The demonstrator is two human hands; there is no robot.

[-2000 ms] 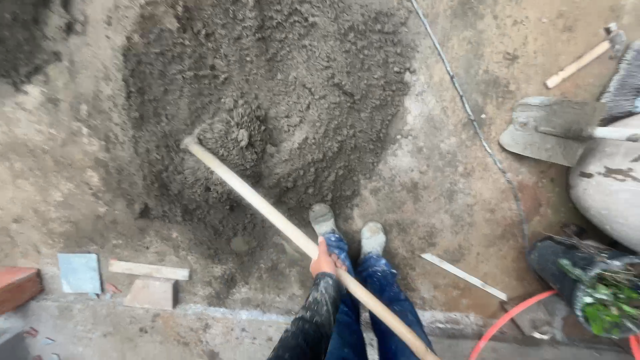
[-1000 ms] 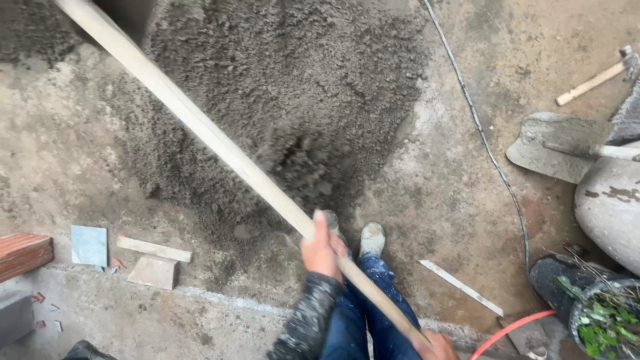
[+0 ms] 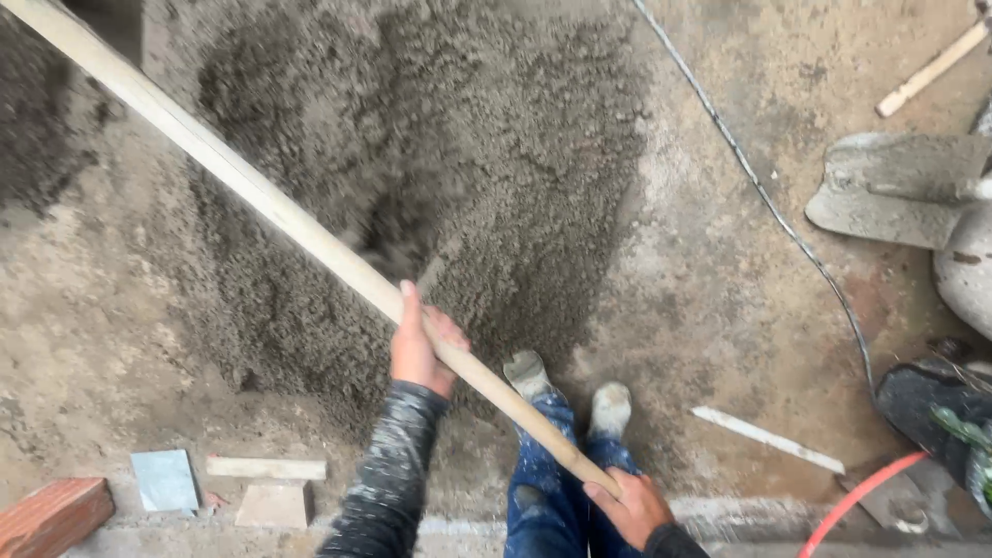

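Observation:
A long wooden tool handle [image 3: 310, 240] slants from the upper left to the lower right across the head view. My left hand [image 3: 425, 341] grips it near its middle, thumb on top. Lower down, my right hand [image 3: 632, 504] is closed around its end. The tool's head is not clearly visible; the far end reaches the frame's upper left corner. Beneath the handle spreads a heap of wet grey mortar or concrete [image 3: 535, 194], with a dark blurred hollow near its middle. My two boots stand at its lower edge.
A grey cable [image 3: 744, 155] crosses the ground at right. Beyond it lie a mortar-coated shovel [image 3: 891, 190] and a wooden-handled tool [image 3: 934, 70]. A white strip [image 3: 767, 440], a red hose [image 3: 860, 496] and a plant pot [image 3: 930, 411] are lower right. A brick [image 3: 54, 515] and a tile [image 3: 165, 480] lie lower left.
Two seconds ago the handle's far end was over the heap; it now extends past the upper left corner. My right hand, unseen then, has come into view. A hollow now shows in the heap.

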